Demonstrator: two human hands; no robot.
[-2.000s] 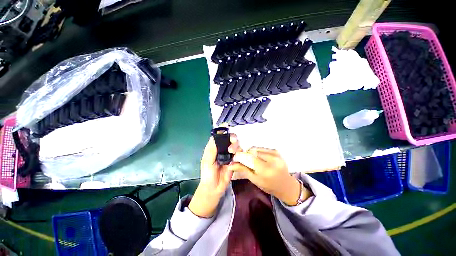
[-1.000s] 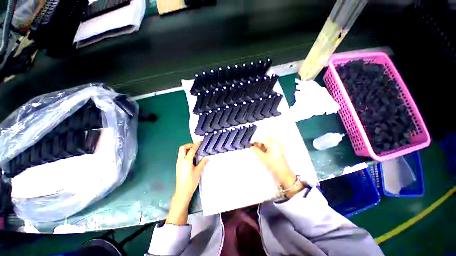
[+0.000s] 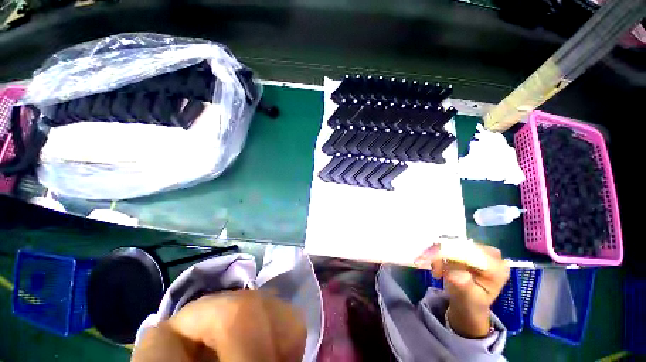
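Black V-shaped assemblies lie in chevron rows on the upper part of a white sheet; the front row is shorter. My right hand is over the sheet's lower right corner, fingers bent; blur and glare hide whether it holds anything. My left hand is large and blurred at the bottom edge, close to the camera; its fingertips and any object in it cannot be made out. Black housings lie in the clear plastic bag on the left.
A pink basket of black inserts stands right. Left of it are a squeeze bottle and crumpled white cloth. A yellowish post rises behind. Blue crates and a round black stool are below bench level.
Both hands have left the front row of assemblies. The left hand has come back close to the camera; the right has moved to the sheet's lower right. The view has shifted.
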